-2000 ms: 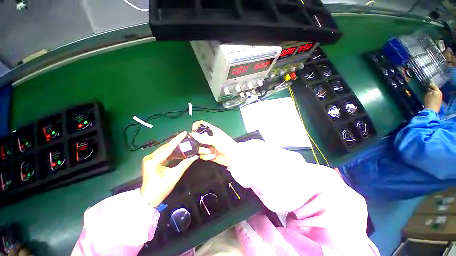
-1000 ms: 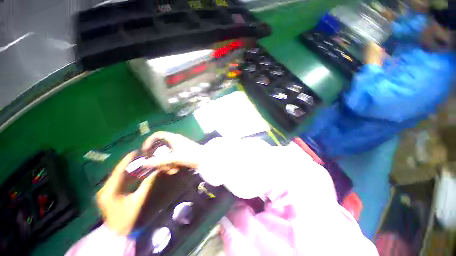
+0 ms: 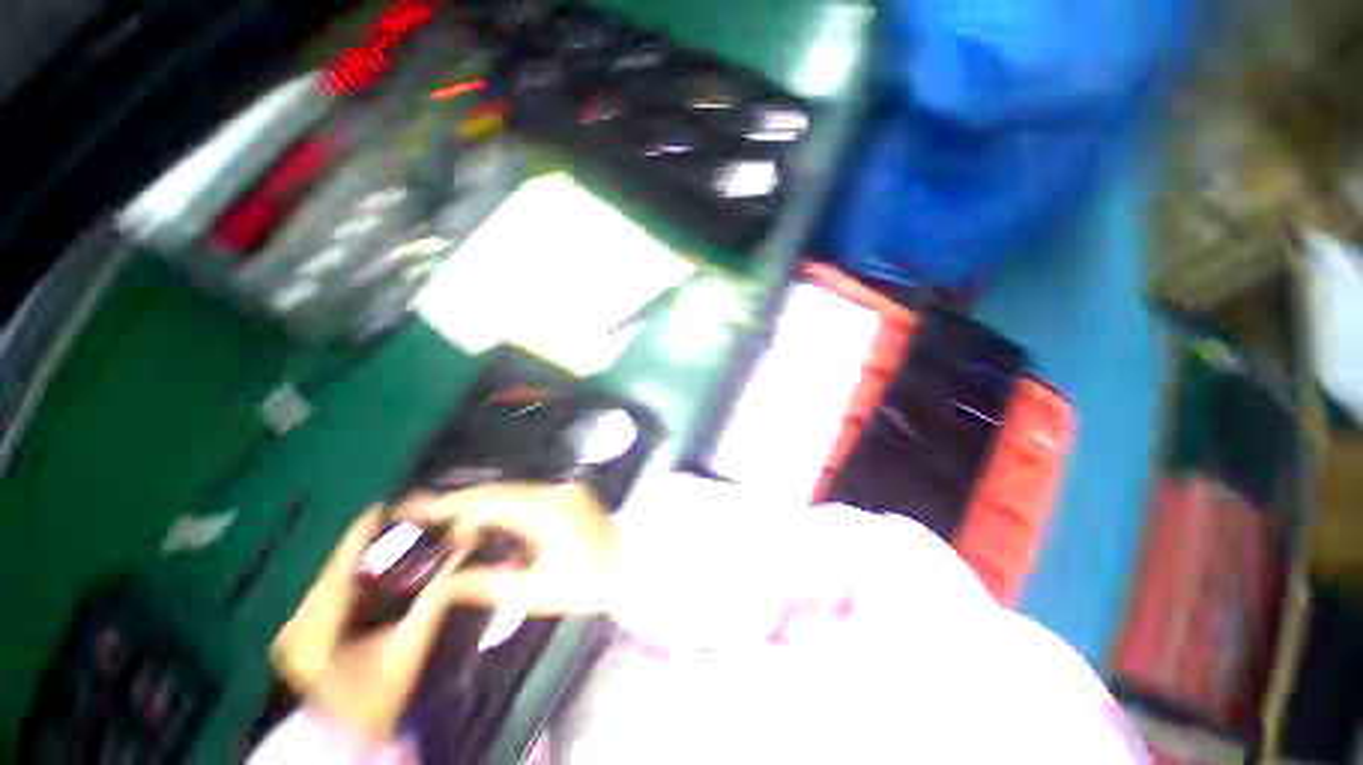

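Observation:
The view is blurred. My left hand (image 3: 337, 650) is closed around a dark gauge (image 3: 401, 556) with a pale patch, at the lower left. My right hand (image 3: 553, 546) is beside it, with its fingers curled around a second dark object, apparently a gauge (image 3: 493, 550). Both hands are above a black foam tray (image 3: 501, 411) on the green mat. A bright round gauge (image 3: 604, 435) shows in the tray's far part, behind my right hand. My wrists and sleeves cover much of the near part.
A white paper sheet (image 3: 553, 269) lies behind the tray. The power supply (image 3: 284, 202) is at the upper left, with another gauge tray (image 3: 673, 127) right of it. A red crate (image 3: 1017, 478) holding a black tray and paper is low at right. A person's blue smock (image 3: 972, 165) is beyond.
The view has swung right and down, bringing the red crate into sight. Both hands stay close together over the foam tray, each still around its object.

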